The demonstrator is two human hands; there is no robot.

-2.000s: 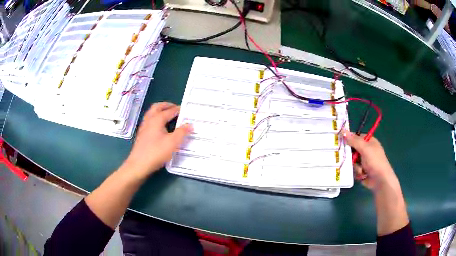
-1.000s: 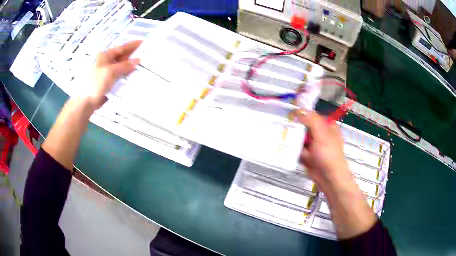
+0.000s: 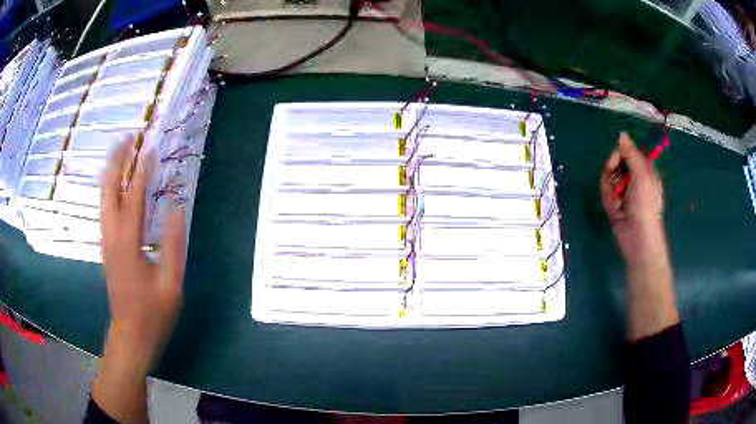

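Note:
A white blister tray (image 3: 336,319) lies on the green mat, with pouch cells in two columns, yellow tape (image 3: 402,203) at their wire ends and thin lead wires. My left hand (image 3: 141,240) is blurred, fingers apart, over the right edge of the stacked filled trays (image 3: 62,228); it holds nothing visible. My right hand (image 3: 634,190) is right of the middle tray, not touching it, closed on the red test probe (image 3: 622,184). Whether the black probe is in it too cannot be told.
The beige tester (image 3: 278,41) stands behind the trays, with a black cable (image 3: 286,73) near it. Probe cables (image 3: 572,93) run across the back to my right hand. Red stools show at the lower left and at the lower right (image 3: 721,377).
The tray carried by both hands is now on the left stack, and my left hand has let go. My right hand has moved right with the probe. The tray beneath now lies uncovered in the middle.

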